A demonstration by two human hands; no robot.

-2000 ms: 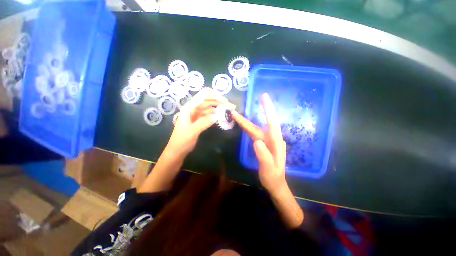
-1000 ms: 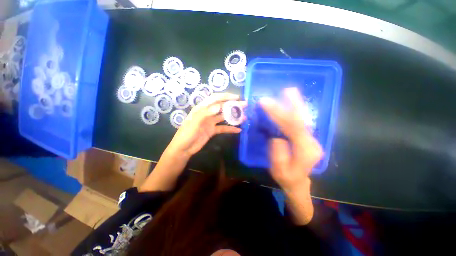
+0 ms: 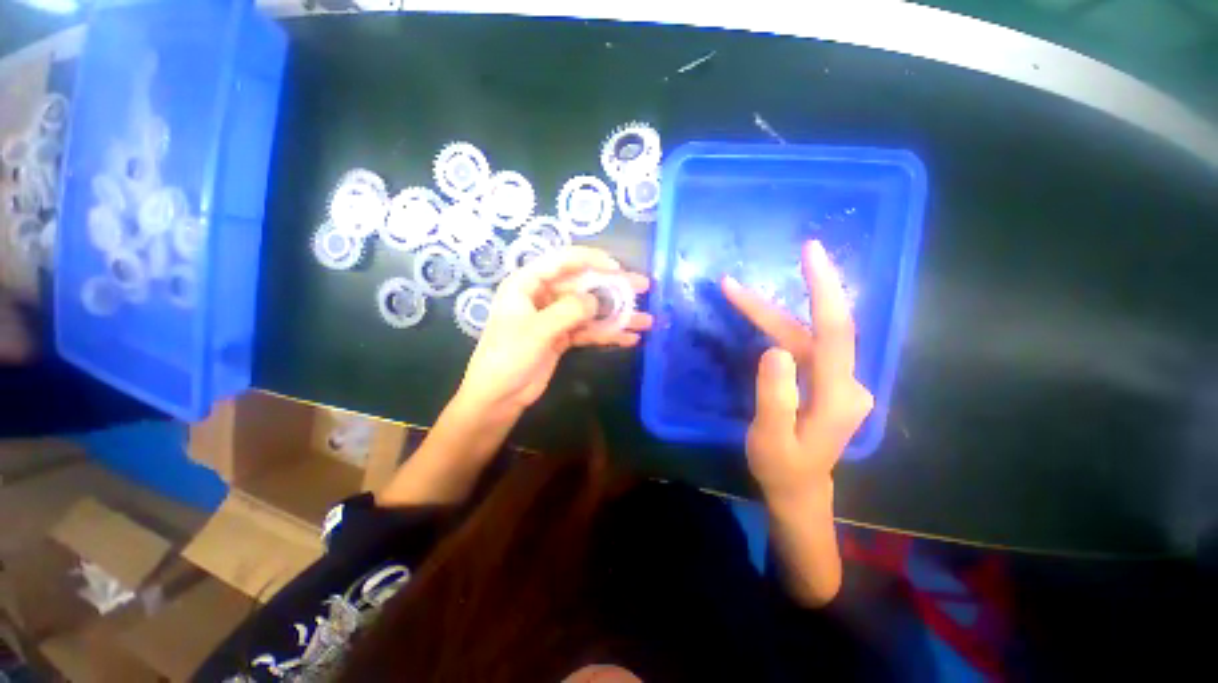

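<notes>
My left hand [image 3: 534, 331] holds a white plastic gear [image 3: 612, 302] at its fingertips, thumb on its face, just left of the shallow blue parts tray [image 3: 652, 387]. My right hand [image 3: 808, 400] is over the tray with its fingers spread; I see nothing held in it, and its fingertips are over the tray's inside. Small dark specks [image 3: 719, 358] lie in the tray, partly in shadow. Several loose white gears [image 3: 462, 224] lie in a group on the dark green bench, left of and behind my left hand.
A deep blue bin [image 3: 234, 227] with white gears inside stands at the bench's left end. Open cardboard boxes [image 3: 254, 536] are on the floor at lower left. More white parts [image 3: 30, 180] show at the far left edge. A pale rail [image 3: 748, 34] runs along the bench's back.
My right hand has moved from beside the held gear to over the tray and its fingers have spread. My left thumb now lies across the gear's face.
</notes>
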